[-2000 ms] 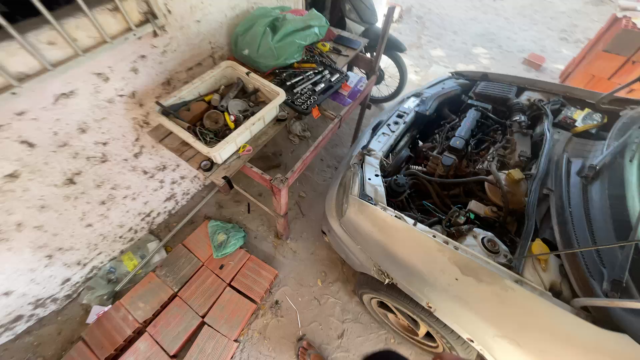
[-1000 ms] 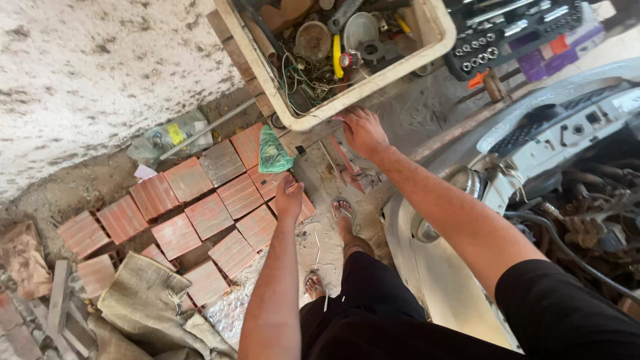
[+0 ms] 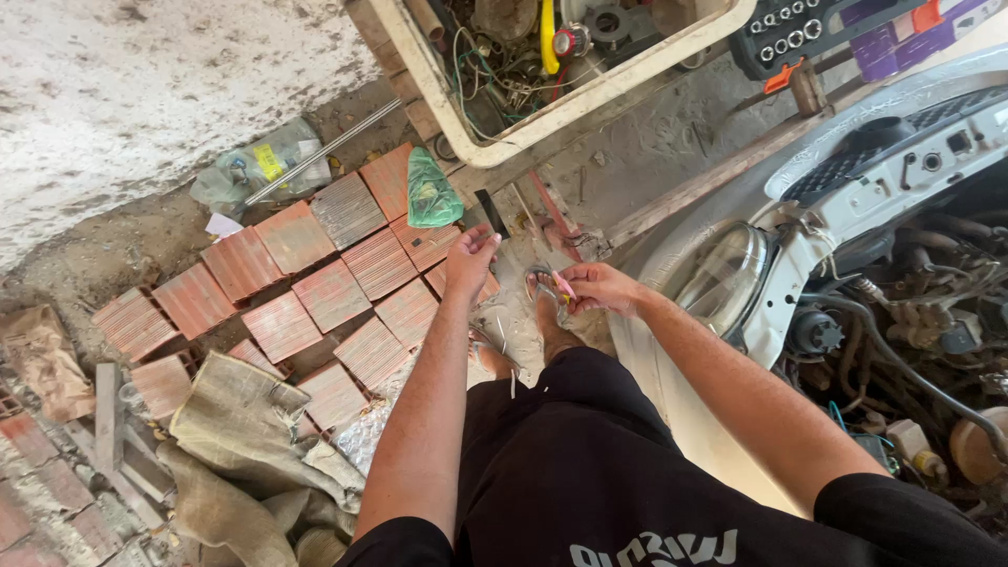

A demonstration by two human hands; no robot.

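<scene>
My left hand (image 3: 471,261) is raised over the hollow clay bricks (image 3: 379,262), its fingers curled and thumb close to them; whether something small is between them cannot be made out. A dark flat strip (image 3: 491,213) shows just beyond its fingertips, with no clear contact. To its upper left, a green plastic bag (image 3: 431,191) lies on the bricks. My right hand (image 3: 602,288) pinches a small pink and yellow object (image 3: 564,287) between thumb and fingers, above my sandalled foot and beside the car's headlight (image 3: 720,276).
A white plastic bin (image 3: 504,150) of loose parts stands on a wooden bench ahead. Beside it is a socket set (image 3: 787,35). The car's open engine bay (image 3: 906,315) is at right. Burlap sacking (image 3: 236,425), wood offcuts (image 3: 110,417) and a metal rod (image 3: 323,151) lie at left.
My right hand has come away from the bin's edge, back toward my body, and the small pink object now shows in it. The view has swung down from the bench and car since the earliest frame.
</scene>
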